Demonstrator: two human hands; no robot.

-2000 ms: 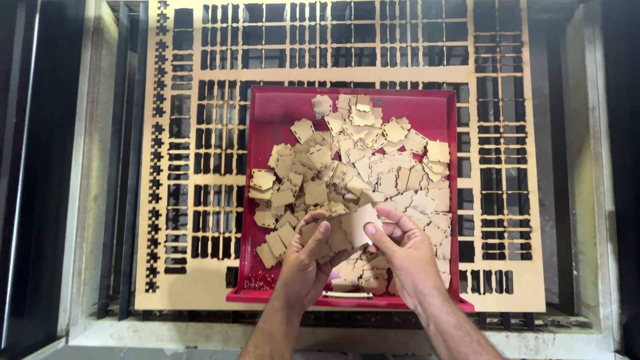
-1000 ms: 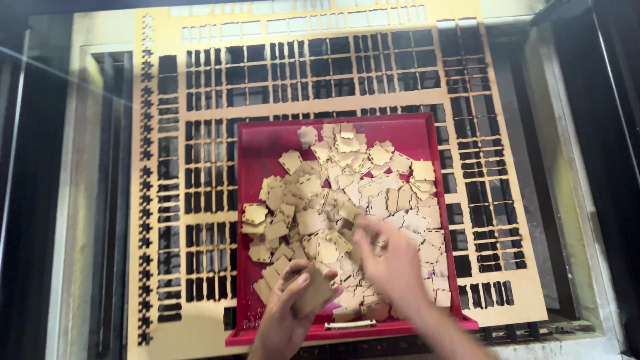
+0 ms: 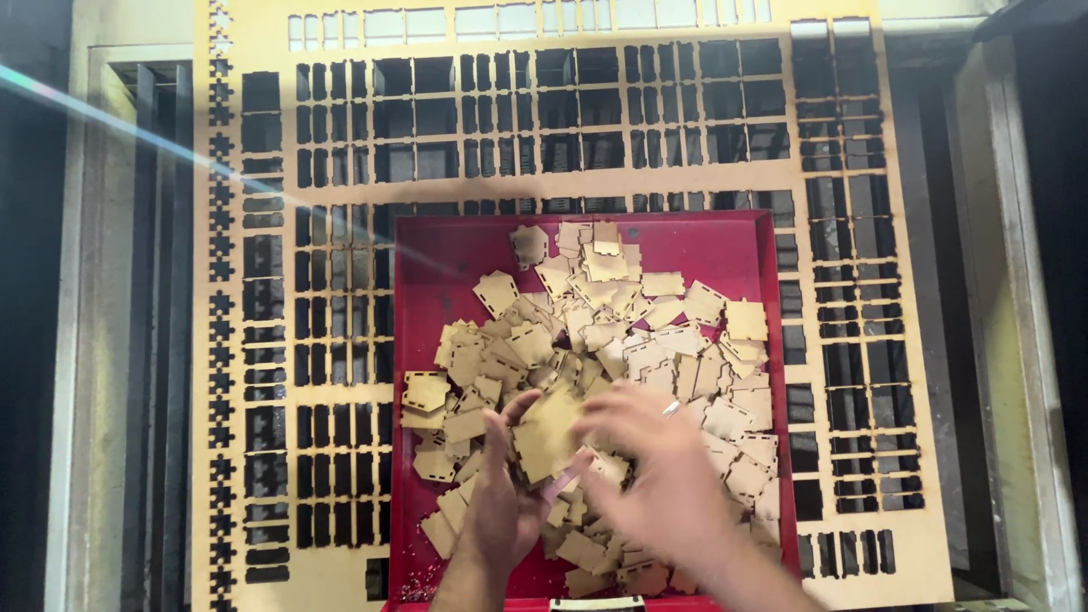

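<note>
My left hand holds a flat wooden piece with notched edges, near the lower middle of a red tray. Whether more pieces lie under it I cannot tell. My right hand, blurred and wearing a ring, is at that piece's right edge; its fingers are partly bent, and whether they grip anything is unclear. Beneath and around both hands spreads a heap of small laser-cut wooden pieces, many with slots or tabs.
Under the tray lies a large cut-out wooden sheet full of rectangular openings. Dark slats show below it, inside a pale metal frame. A light-coloured handle sits at the tray's near edge.
Two seconds ago both hands held pieces together; one second ago they were apart, and now the right hand is back beside the left. The view has shifted.
</note>
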